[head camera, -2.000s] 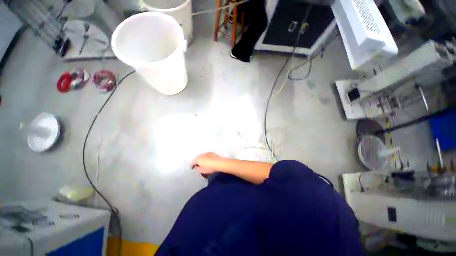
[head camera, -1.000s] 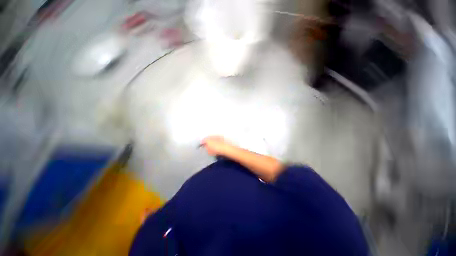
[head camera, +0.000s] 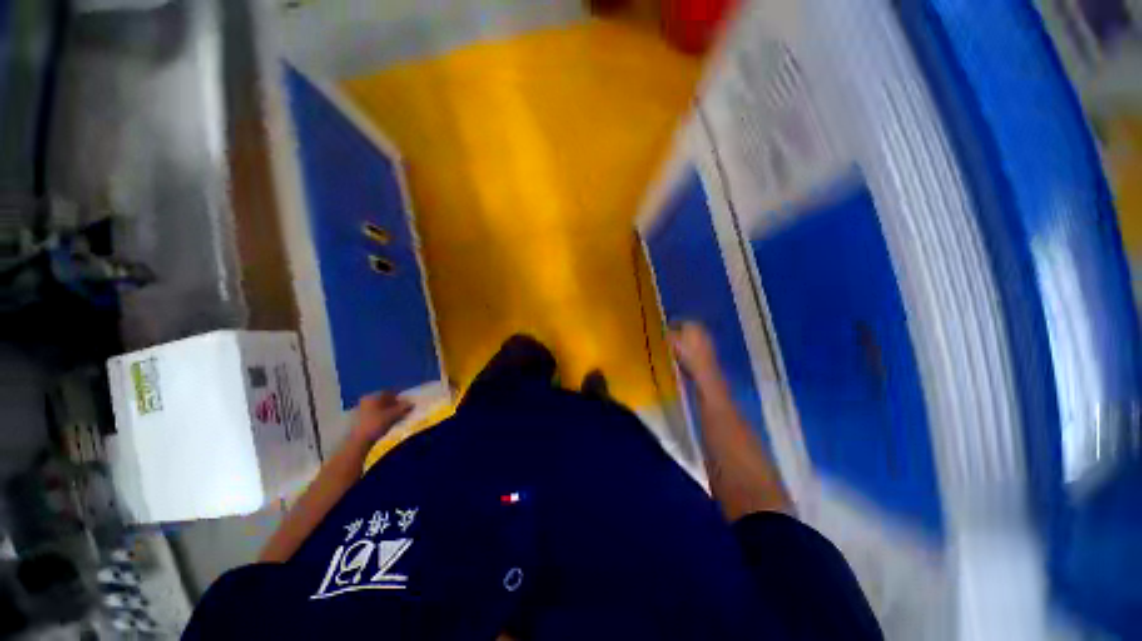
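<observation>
My left hand (head camera: 380, 411) is at the left of my body, with the forearm bare and the fingers curled. It is small and blurred, and I cannot tell whether it holds anything. My right hand (head camera: 691, 351) is at the right, in front of a blue cabinet panel (head camera: 704, 282). Its fingers look curled, and what they may hold cannot be made out. No wire or tool can be made out in either hand.
A yellow floor strip (head camera: 514, 163) runs ahead between blue-and-white cabinets. A blue door panel (head camera: 357, 251) stands on the left. A white box (head camera: 188, 426) with labels is at the lower left. A red object (head camera: 693, 19) is at the top. Dark equipment (head camera: 63, 269) is far left.
The view has turned from the grey floor with white buckets to a yellow floor between cabinets. My left hand has come into view. My right hand has moved from the middle to the right.
</observation>
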